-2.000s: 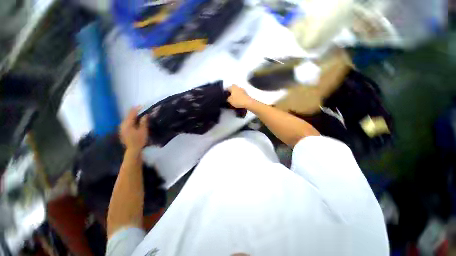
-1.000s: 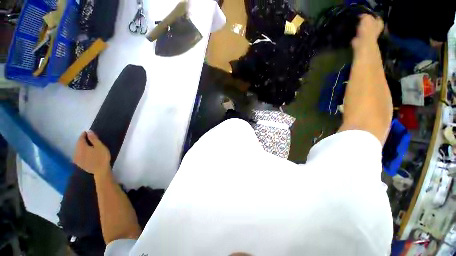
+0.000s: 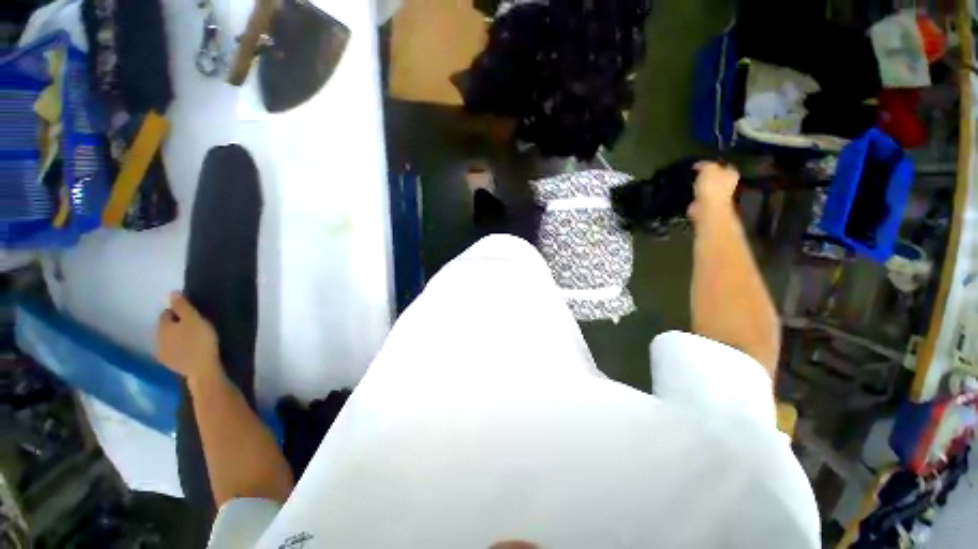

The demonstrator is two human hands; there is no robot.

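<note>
The charcoal sleeve board point(image 3: 225, 236) lies bare over the white table at left, its rounded end away from me. My left hand point(image 3: 189, 341) is on the board's left edge, its fingers curled there. My right hand point(image 3: 713, 191) is stretched out to the right, off the table, shut on a black garment piece point(image 3: 660, 196) that trails to its left. The steam iron point(image 3: 305, 59) rests on the table beyond the board, its dark plate showing.
A blue basket point(image 3: 43, 161), yellow strip point(image 3: 136, 169) and scissors point(image 3: 209, 48) are on the table. A blue board point(image 3: 102, 359) crosses its left side. A black garment bundle point(image 3: 574, 75) hangs beyond a patterned bundle point(image 3: 587, 245). A blue bin point(image 3: 871, 198) stands right.
The black cloth has left the sleeve board. My right hand has swung out right, then come closer with black cloth. The view has turned right; my left hand stays at the board.
</note>
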